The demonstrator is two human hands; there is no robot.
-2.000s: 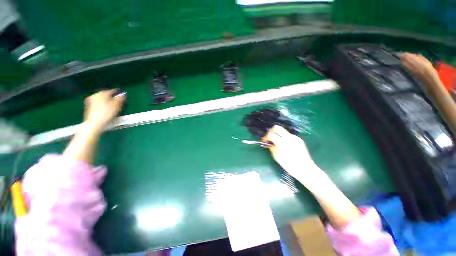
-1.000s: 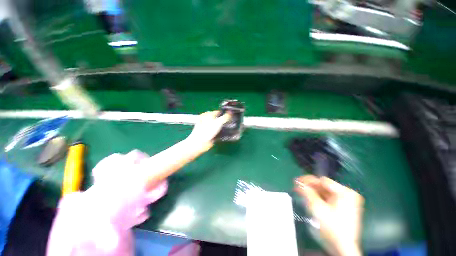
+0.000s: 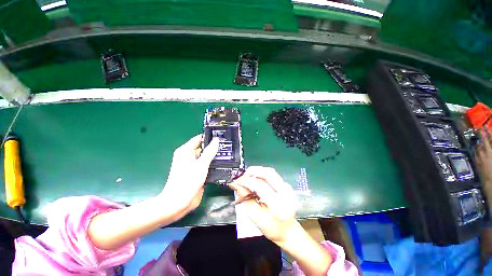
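An open phone assembly (image 3: pixel 224 135) with its battery and board showing is upright in front of me. My left hand (image 3: pixel 189 171) holds it by its left side, thumb over the battery. My right hand (image 3: pixel 264 200) is at the phone's lower right corner, holding thin tweezers (image 3: pixel 233 202) that point down to the left. The fingertips hide what is at the corner. A white paper (image 3: pixel 247 226) lies under my right hand, mostly covered. A dot sheet (image 3: pixel 303 181) shows to its right. A heap of small black parts (image 3: pixel 295 129) lies right of the phone, with clear bits (image 3: pixel 322 128) beside it.
A white rail (image 3: pixel 162 96) runs behind; beyond it lie open phones (image 3: pixel 247 70). A long black foam tray (image 3: pixel 399 156) with several phones stands at right. A yellow-handled tool (image 3: pixel 13 171) is at left. A neighbour's hand (image 3: pixel 483 153) and an orange-red item (image 3: pixel 479 115) show at the right edge.
My left hand has brought a phone from behind the rail to the bench before me. My right hand has moved from near the black heap to the phone's lower corner. The view has shifted.
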